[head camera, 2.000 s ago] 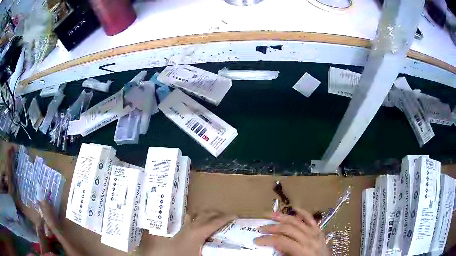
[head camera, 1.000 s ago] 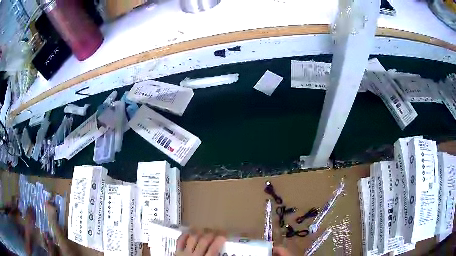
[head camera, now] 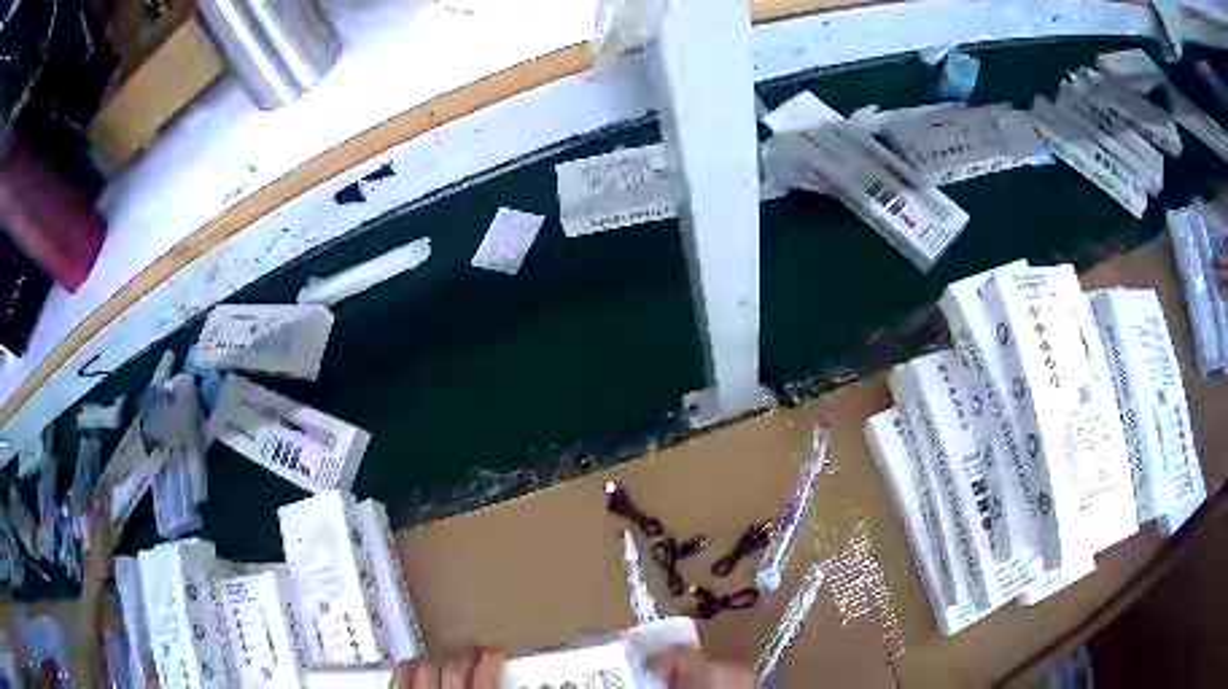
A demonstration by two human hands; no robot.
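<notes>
A long white printed retail box (head camera: 572, 668) lies across the bottom edge, partly cut off. My left hand (head camera: 451, 670) has its fingers over the box near its middle; only the fingers show. My right hand (head camera: 700, 670) is blurred at the box's right end, its fingers against it; the rest is cut off. Just beyond lie several small black coiled cables (head camera: 676, 564) and clear-wrapped slim parts (head camera: 797, 509) on the brown work surface (head camera: 498, 565).
White boxes stand in rows at left (head camera: 323, 579) and right (head camera: 1064, 417). The dark green belt (head camera: 566, 337) carries loose boxes, a small white card (head camera: 509, 240) and inserts. A pale metal support (head camera: 721, 215) rises centrally. Another person's arm (head camera: 94, 592) shows at far left.
The view has turned right, so the scene has shifted left and tilted. My hands and the box are lower in the picture. The cables, partly covered by my right hand two seconds ago, are uncovered.
</notes>
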